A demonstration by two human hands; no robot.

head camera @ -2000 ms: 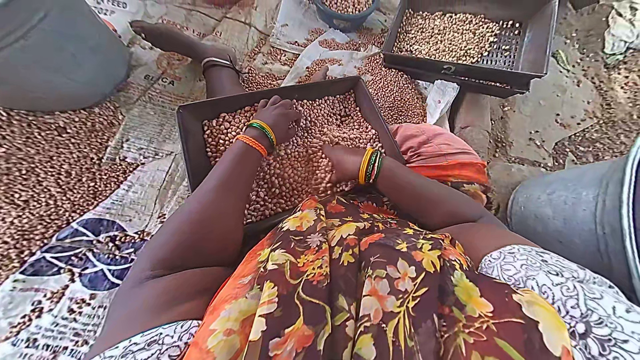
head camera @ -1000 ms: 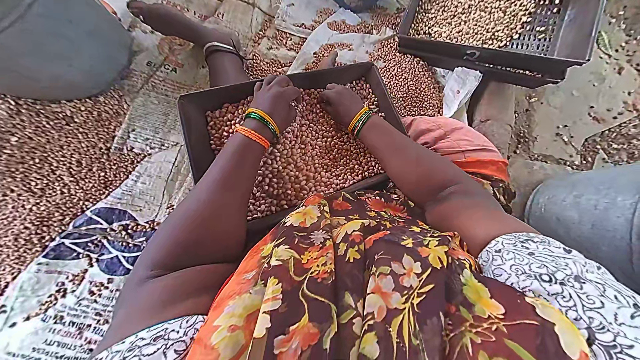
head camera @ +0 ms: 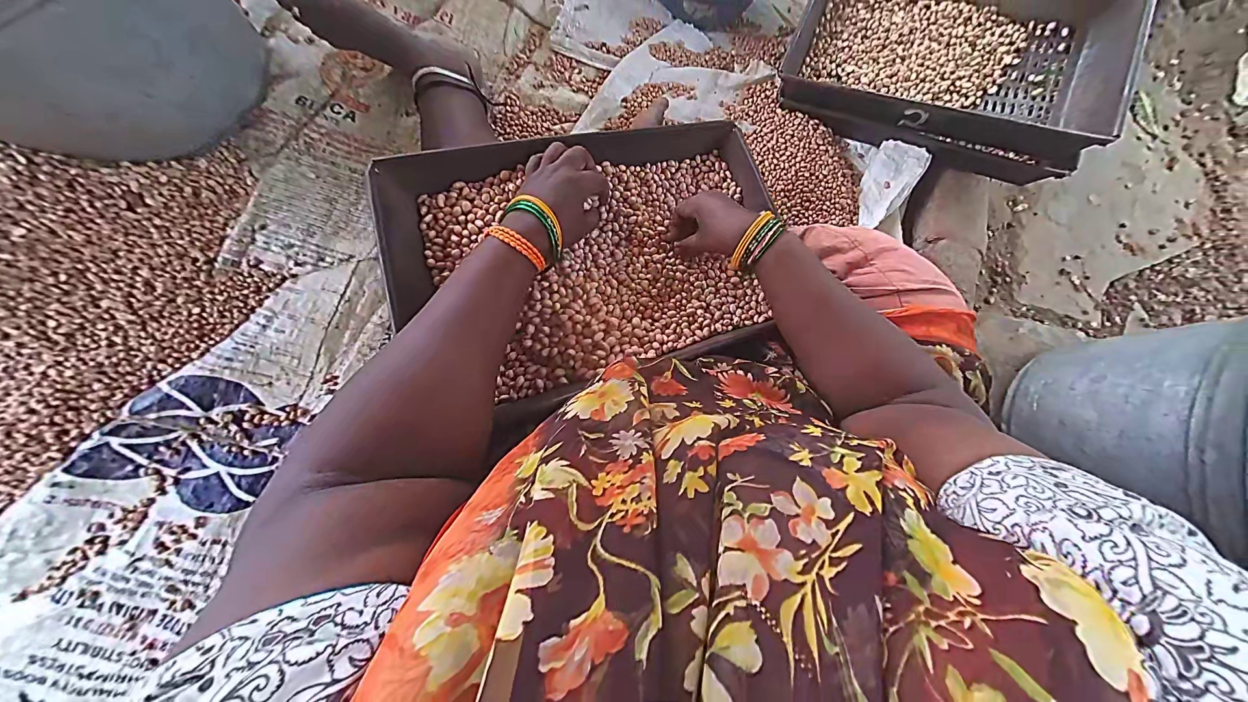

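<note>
A dark rectangular tray (head camera: 382,244) full of reddish-brown nuts or seeds (head camera: 585,312) rests against my lap, tilted a little in view. My left hand (head camera: 568,190) is at the tray's far side, fingers bent down over the nuts; something small and pale shows at its fingertips, but whether it is held is unclear. To the right of it, my right hand (head camera: 714,222) lies low over the nuts, its fingers curled and a gap between thumb and forefinger. Nothing held shows in it. Bangles ring both wrists.
A second dark tray (head camera: 1107,73) with a perforated base holds paler nuts at the upper right. A large nut heap (head camera: 88,292) covers the left ground beside a grey tub (head camera: 127,78). Printed sacks (head camera: 292,210) lie beneath. A metal bucket (head camera: 1131,419) stands at right.
My right hand first moved from the tray's middle toward its far edge, then came back a little toward me. My left hand has stayed near the far side.
</note>
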